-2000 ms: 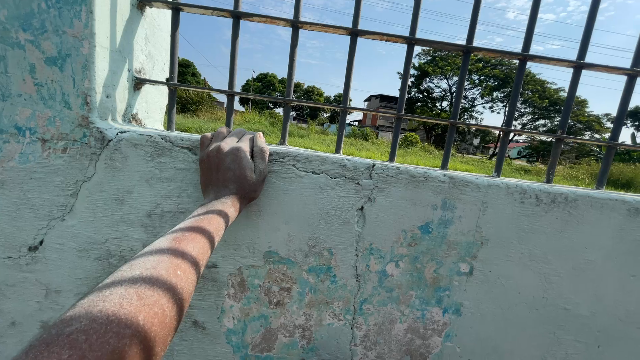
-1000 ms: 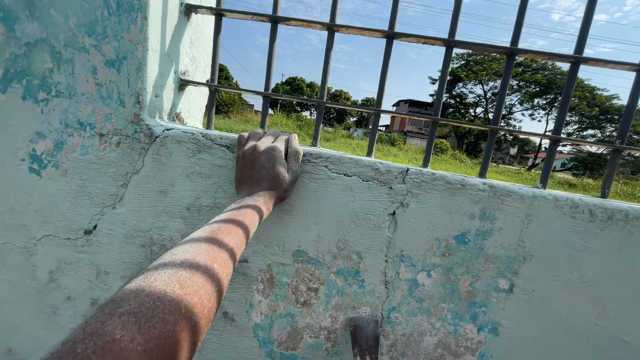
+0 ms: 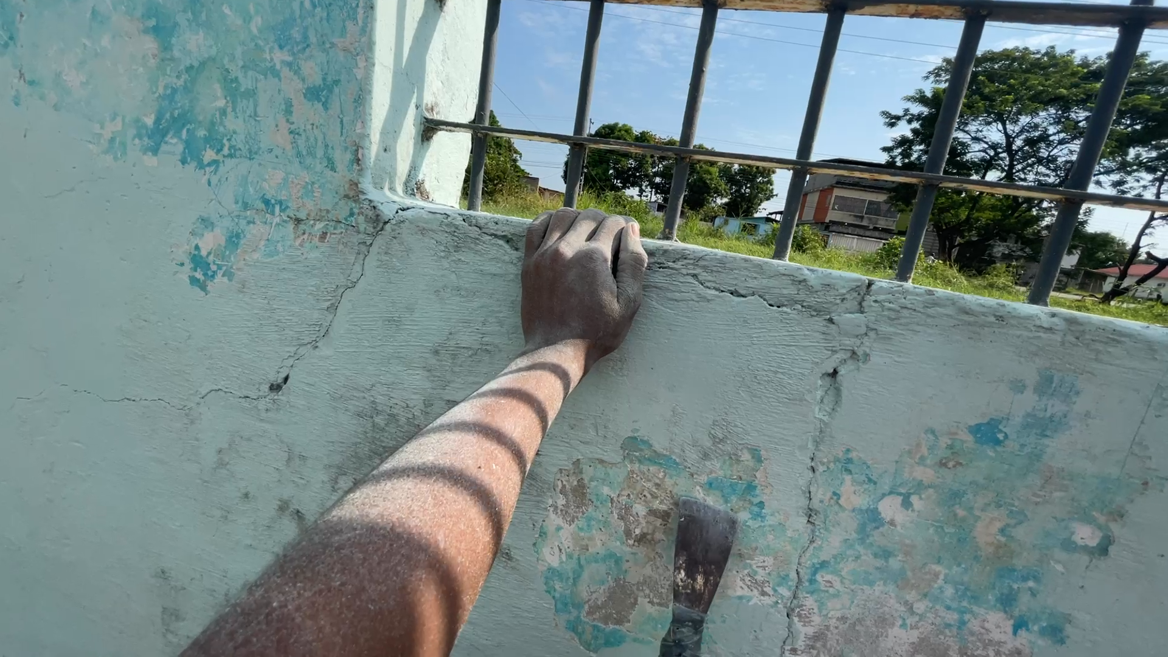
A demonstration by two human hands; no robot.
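Observation:
My left hand [image 3: 584, 278], dusty, rests over the top edge of the painted wall [image 3: 438, 356], just in front of the metal bars, its fingertips hooked on the ledge. No object shows in it. A paint scraper [image 3: 701, 557] with a dark, worn metal blade points upward at the bottom of the view, over a patch of peeling paint [image 3: 620, 520]. The lower part of its handle is cut off by the frame edge, and my right hand is out of view.
Metal bars [image 3: 812, 128] stand along the wall's top. A long crack [image 3: 826, 401] runs down the wall right of the scraper, and another [image 3: 338, 306] lies left of my arm. At the upper left, a pillar [image 3: 429, 91] adjoins the bars. Grass, trees and a building lie beyond.
The scraper, absent two seconds ago, came in at the bottom edge and now shows more of its length. My left hand has stayed on the ledge while the view shifted.

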